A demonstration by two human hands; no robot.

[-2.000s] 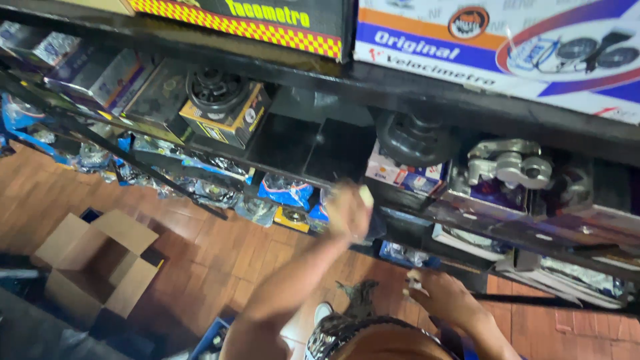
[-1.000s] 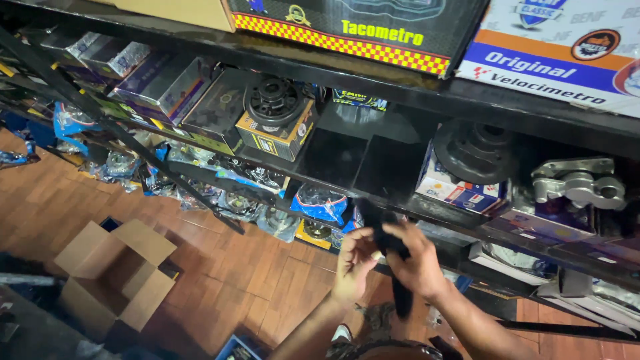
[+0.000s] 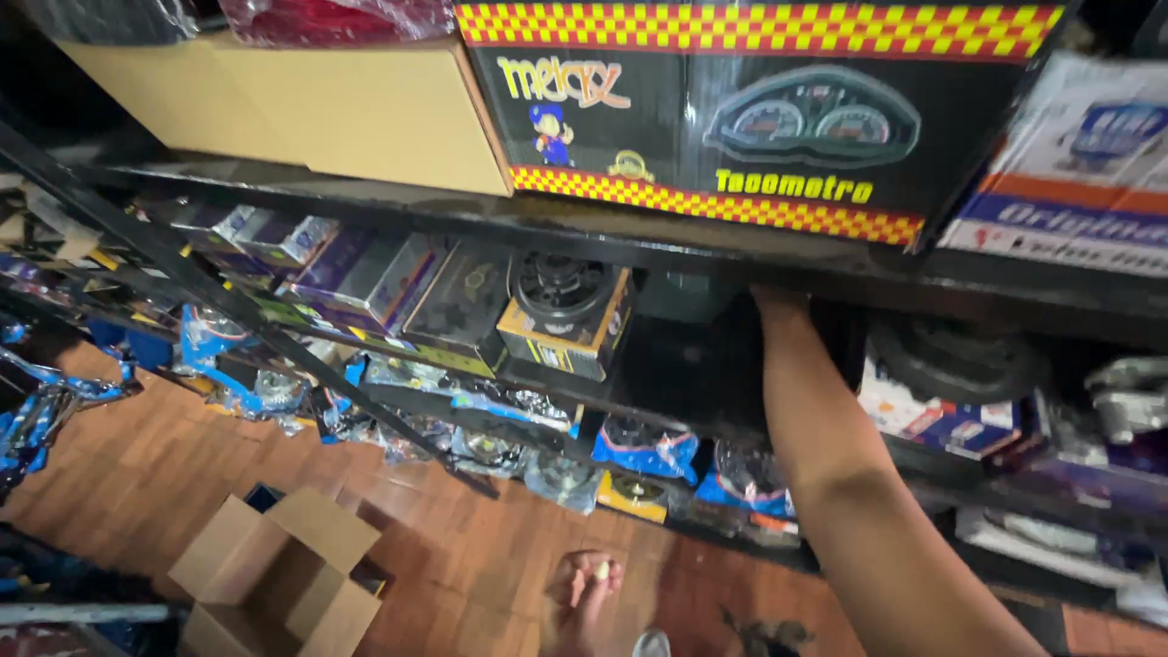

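Note:
My right forearm (image 3: 821, 411) reaches up into the gap on the black metal shelf (image 3: 689, 365). The right hand is hidden beneath the upper shelf, so what it holds or touches does not show. Low in the middle, above the wooden floor, is my left hand (image 3: 593, 579), small and blurred with its fingers bent; no held object can be made out. Left of the gap, a black round motor part (image 3: 561, 278) rests on a black and orange box (image 3: 570, 347). A dark round part (image 3: 958, 356) sits on a white and blue box (image 3: 949, 424) to the right.
Above are a tachometer carton (image 3: 703, 119) and a plain cardboard box (image 3: 301, 114). Bagged parts (image 3: 643, 447) fill the lower shelf. A slanting black bar (image 3: 246, 319) crosses at left. An open cardboard box (image 3: 278, 575) stands on the floor, and a metal part (image 3: 1131, 392) lies far right.
Both hands held a black cloth together a second ago. My right arm has since reached into the shelf gap, my left hand is apart from it, and the cloth is out of sight.

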